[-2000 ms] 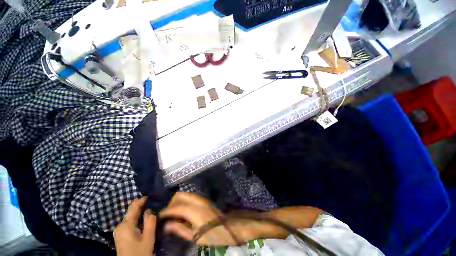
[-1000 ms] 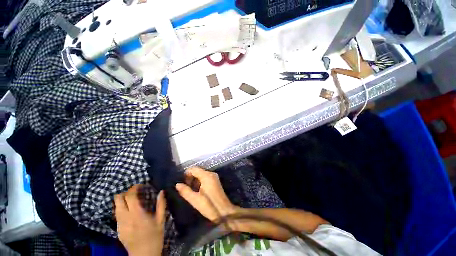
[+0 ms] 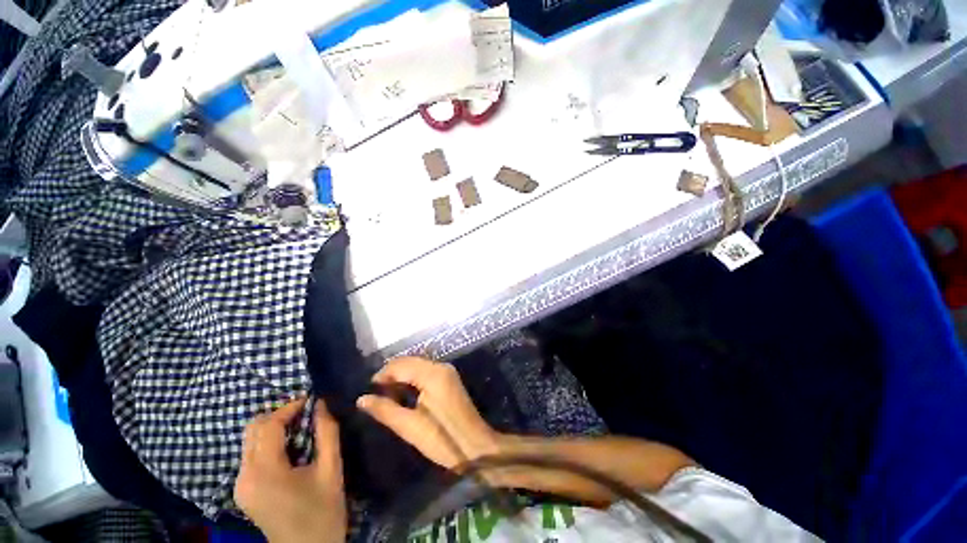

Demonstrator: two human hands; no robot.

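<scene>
The black-and-white checked fabric [image 3: 212,329] lies over the table's left part and hangs over its front edge. A black fabric strip [image 3: 331,308] runs along its right side from the sewing machine's needle area down to my hands. My left hand [image 3: 292,467] pinches a fold of the checked fabric beside the black edge. My right hand [image 3: 429,414] holds the black fabric just right of it, thumb and forefinger close together. The sewing machine [image 3: 159,127] stands at the upper left, the cloth reaching its presser foot [image 3: 292,207]. The lower cloth is partly hidden by my hands.
Small brown pieces [image 3: 436,163], black thread snips [image 3: 642,143] and red-handled scissors [image 3: 462,110] lie on the white table. A tape ruler [image 3: 594,260] runs along its front edge, where a hang tag [image 3: 736,250] hangs. A blue crate [image 3: 901,308] holding dark cloth stands at right.
My hands came up from lower down to the fabric edge below the table's corner. My left hand now pinches a checked fold. The checked fabric lies flatter, and the view has shifted slightly.
</scene>
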